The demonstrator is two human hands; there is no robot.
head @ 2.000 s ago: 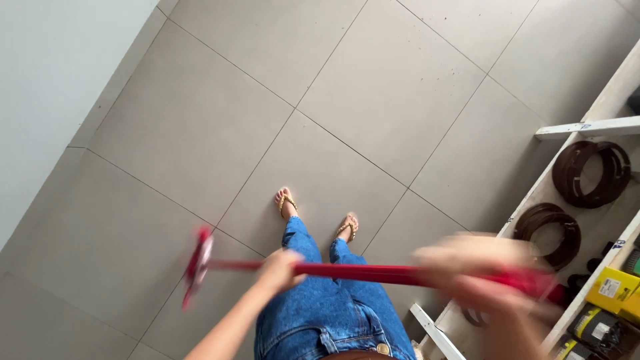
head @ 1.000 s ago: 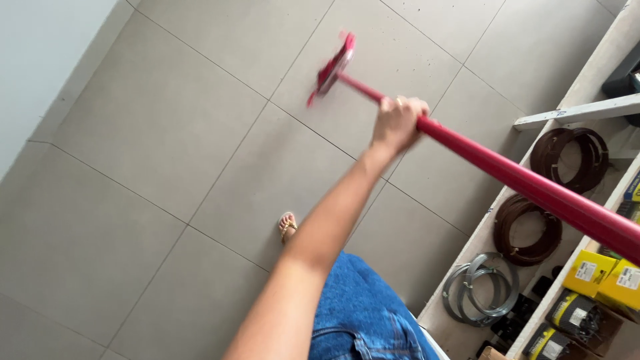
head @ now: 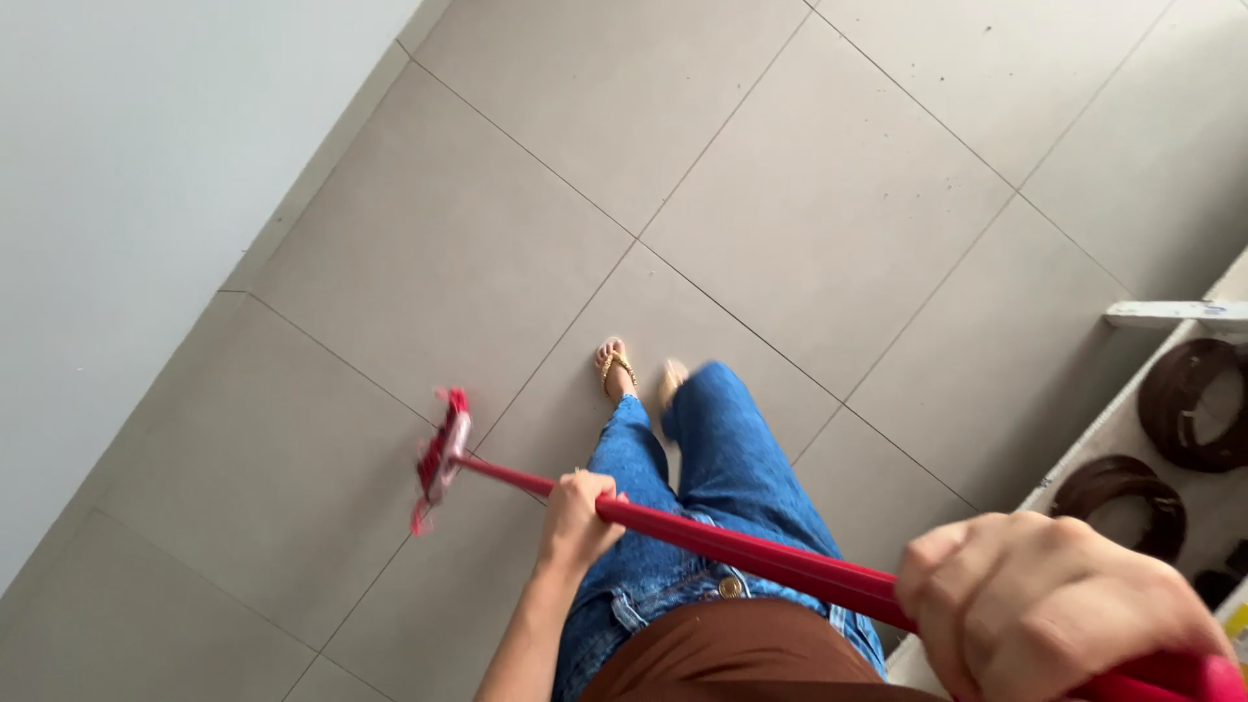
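A broom with a red handle (head: 760, 558) runs from the lower right across the front of my body to its head at the left. My left hand (head: 582, 509) grips the handle's lower part, over my jeans. Close to the camera, my right hand (head: 1058, 604) is closed around the upper part of the handle. The broom head (head: 445, 458), with red bristles, is tilted and slightly blurred over the grey floor tiles (head: 341, 487), left of my feet. Whether all its bristles touch the floor I cannot tell.
Small dark specks of debris (head: 942, 78) lie on the tiles at the upper right. A pale wall (head: 146, 175) with a skirting edge borders the left. On the right, a white shelf (head: 1175, 312) holds coils of brown hose or cable (head: 1197, 405). My sandalled foot (head: 612, 366) is on the floor.
A second ago the broom head was at the upper middle, near the debris; now it is at the lower left. My left hand has come back toward my body, and my right hand is in view again.
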